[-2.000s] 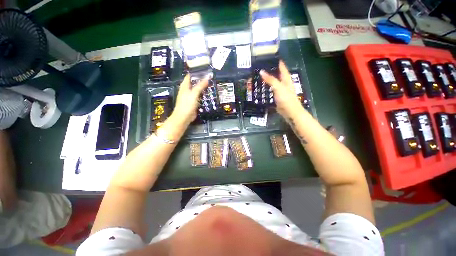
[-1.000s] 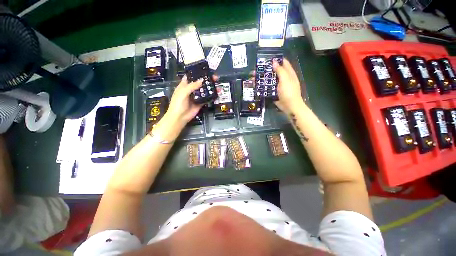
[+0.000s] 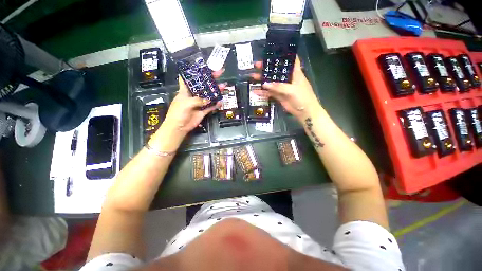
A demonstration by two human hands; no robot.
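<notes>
My left hand (image 3: 185, 110) holds an open flip phone (image 3: 198, 77), its keypad facing up and its bright screen tilted to the upper left. My right hand (image 3: 289, 90) holds a second open flip phone (image 3: 278, 62), keypad with white digits up, its lit screen cut off by the top edge. My right thumb lies low on its keypad. Both phones are above a clear tray (image 3: 224, 138) that holds several shut phones and white paper slips. Several batteries (image 3: 222, 164) lie along the bench in front of the tray.
A red tray (image 3: 394, 143) with two rows of shut phones is at right. A smartphone (image 3: 101, 145) lies on white paper (image 3: 79, 197) at left. Fans (image 3: 63, 100) stand upper left. A carton (image 3: 338, 37) and a blue object (image 3: 402, 22) are upper right. Part of another person shows lower left.
The left phone has been raised and its screen reaches farther up and left. The right phone's screen has moved up partly out of view. My right thumb has moved down its keypad.
</notes>
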